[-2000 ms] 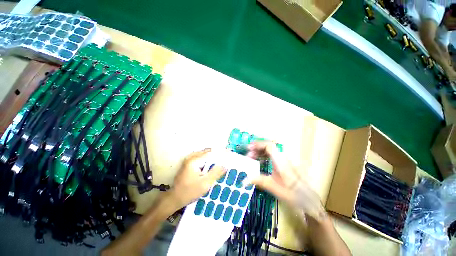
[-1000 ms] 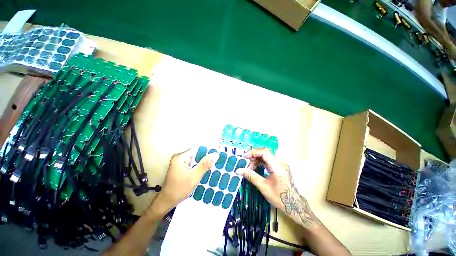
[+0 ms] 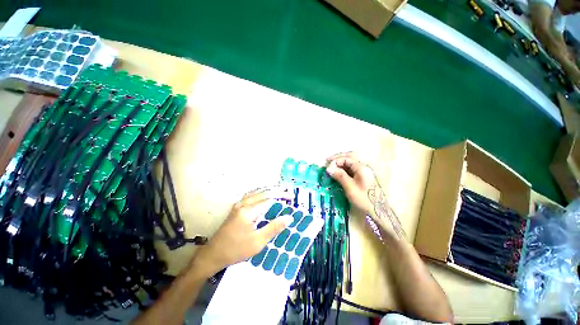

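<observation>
My left hand (image 3: 245, 232) holds the white sticker sheet (image 3: 248, 292), its thumb on top near the rows of dark oval pads (image 3: 286, 244). The blank lower part of the sheet hangs towards me. A green PCB panel (image 3: 297, 170) lies flat just beyond the sheet, pale in the glare. Black cables (image 3: 327, 254) run from it towards me, partly under the sheet. My right hand (image 3: 354, 181) is at the panel's right part, thumb and fingertips together over the boards. A dark spot shows under the fingertips; whether they still grip a pad is hidden.
A large pile of wired green panels (image 3: 121, 127) is at left, with spare sticker sheets (image 3: 54, 58) beyond it. An open carton (image 3: 439, 203) of black cables and clear plastic bags (image 3: 547, 266) are at right. A green conveyor (image 3: 267, 57) runs behind. Another person's arm (image 3: 550, 38) shows upper right.
My right hand has moved from the sheet's upper right edge up to the right part of the panel. The sheet has one fewer pad in its top row and has shifted slightly down and right.
</observation>
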